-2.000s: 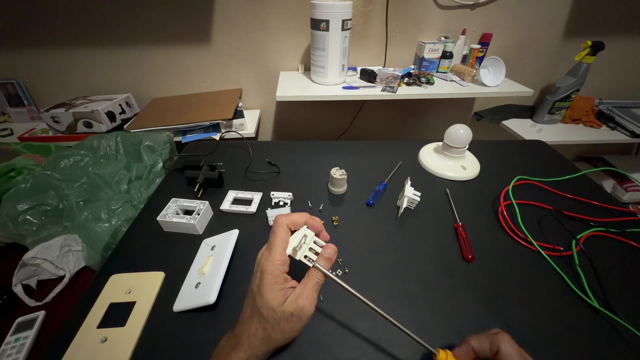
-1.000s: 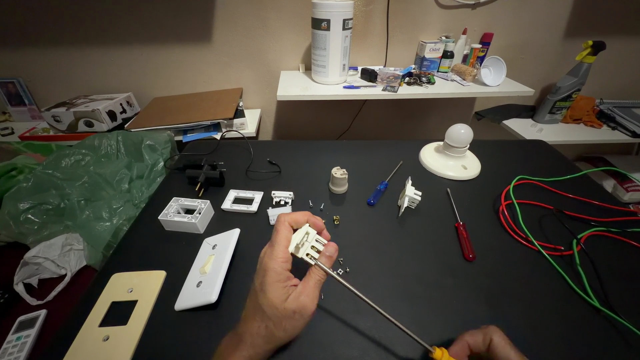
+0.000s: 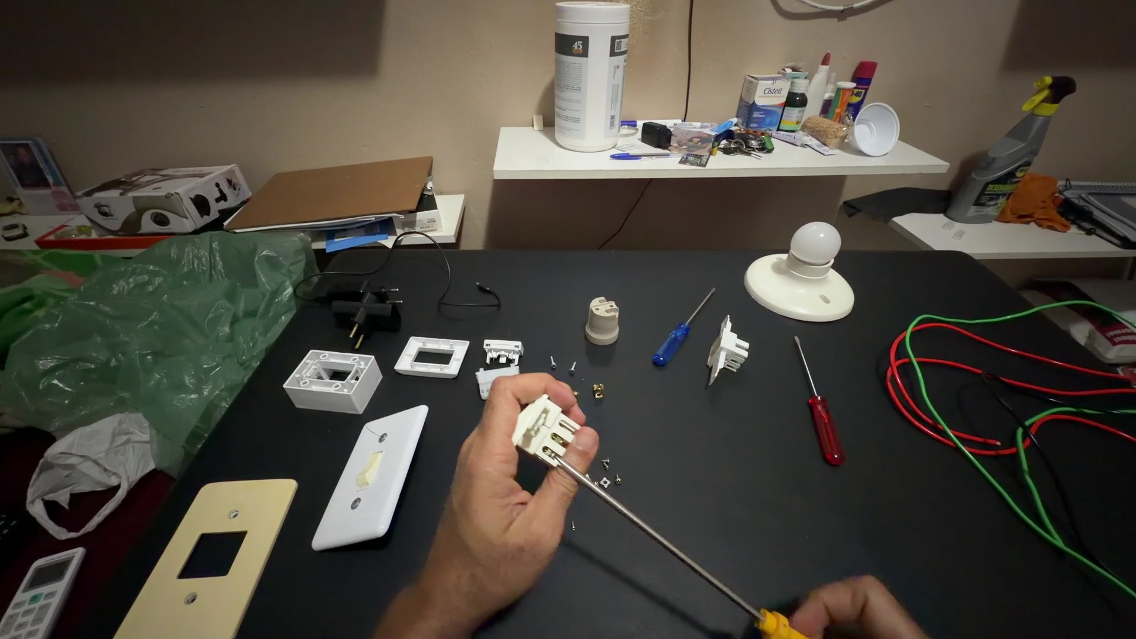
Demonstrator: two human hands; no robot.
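Raised over the black table, my left hand [image 3: 506,506] pinches a small cream plastic switch or socket module [image 3: 546,430] between thumb and fingers. Brass-coloured screw terminals show in its slots. My right hand [image 3: 856,608], at the bottom edge, holds the yellow handle of a long screwdriver [image 3: 661,541]. Its tip is at a terminal slot of the module; exact seating cannot be told. Small screws and metal pieces [image 3: 606,481] lie just right of my left hand. Behind it are parts of a white module [image 3: 499,380], and a similar cream module [image 3: 728,351] stands farther right.
Left lie a white switch plate [image 3: 371,479], a cream cover plate [image 3: 209,559], a white box [image 3: 333,382] and a frame [image 3: 432,357]. Beyond are a lamp holder [image 3: 602,321], a blue screwdriver [image 3: 682,330] and a bulb base [image 3: 799,288]. A red screwdriver [image 3: 824,426] and coiled wires [image 3: 923,399] lie right.
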